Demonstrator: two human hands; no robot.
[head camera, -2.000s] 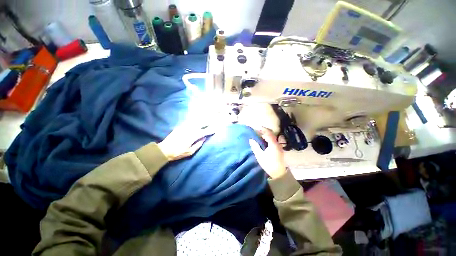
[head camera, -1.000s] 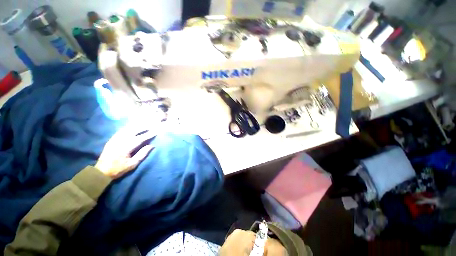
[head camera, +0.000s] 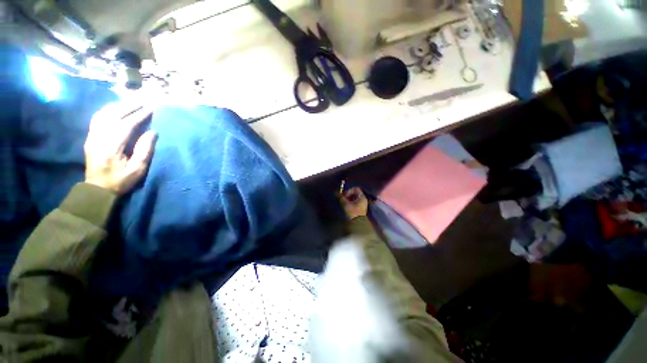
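The blue cloth point(head camera: 206, 177) lies over the table's left part and hangs over its front edge. My left hand point(head camera: 120, 149) rests on the cloth beside the needle area, thumb apart from the fingers. The needle itself is lost in lamp glare. My right hand point(head camera: 353, 203) is small and dim below the table's front edge, left of a pink cloth piece. A small bright bit shows at its fingertips; whether it is held cannot be told.
Black-handled scissors point(head camera: 323, 74), a round black disc point(head camera: 388, 76), bobbins point(head camera: 426, 57) and a thin silver strip point(head camera: 445, 94) lie on the white table. The pink piece point(head camera: 433, 188) and folded pale cloth point(head camera: 582, 163) are below at right. A blurred white shape point(head camera: 347, 305) is near my lap.
The view has tilted down and come closer to the table. My right hand left the cloth, came down by my lap, and now reaches out below the table edge. My left hand stays on the cloth.
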